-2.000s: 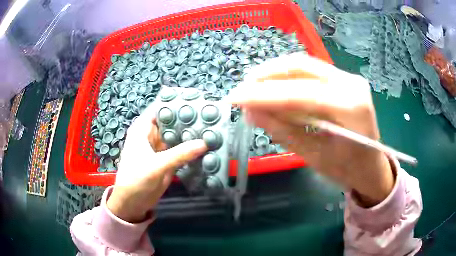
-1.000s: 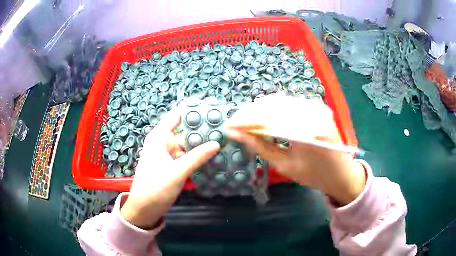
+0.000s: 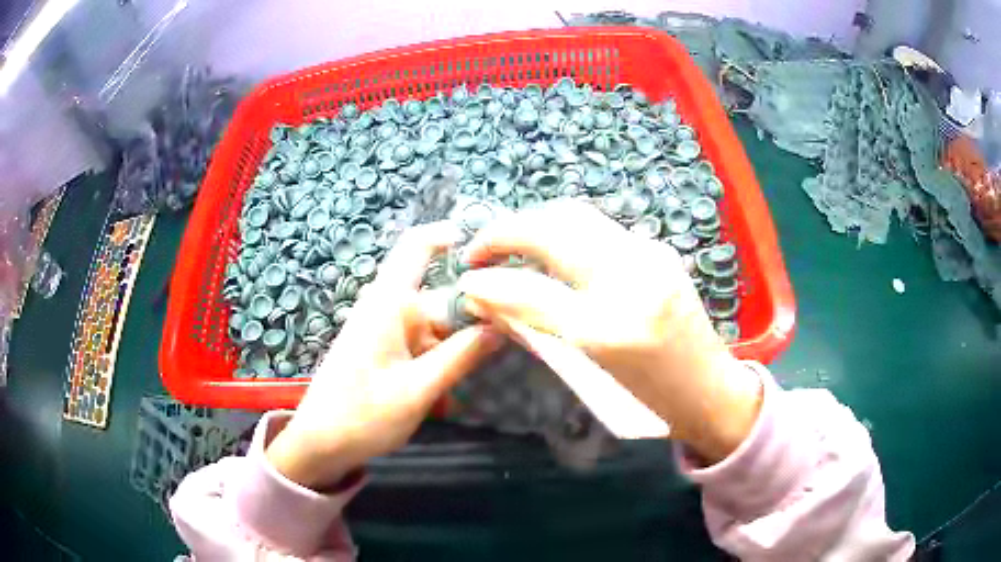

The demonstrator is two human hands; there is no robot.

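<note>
My left hand point(image 3: 379, 368) grips a grey-green moulded rubber sheet point(image 3: 516, 390) over the near edge of the red basket. The sheet is blurred and mostly hidden by my hands; its lower part hangs below my fingers. My right hand point(image 3: 615, 296) meets the left at the sheet's upper part, fingers bent onto the rubber, and holds a slim pale tool point(image 3: 587, 384) that slants down to the right below the fingers. The tool's tip is hidden. The red basket point(image 3: 768, 318) holds a heap of loose grey-green rubber caps point(image 3: 362, 198).
Limp grey-green rubber sheets point(image 3: 867, 165) lie at the right rear, with orange-red material point(image 3: 968, 165) beside them. A dark rubber heap point(image 3: 165, 148) is at the left rear. A patterned strip point(image 3: 108, 318) and holed waste web point(image 3: 176, 445) lie left. A black support point(image 3: 439, 494) is below the basket.
My hands have closed together over the sheet, which now shows fewer domes. The tool has swung from pointing right to slanting down and right.
</note>
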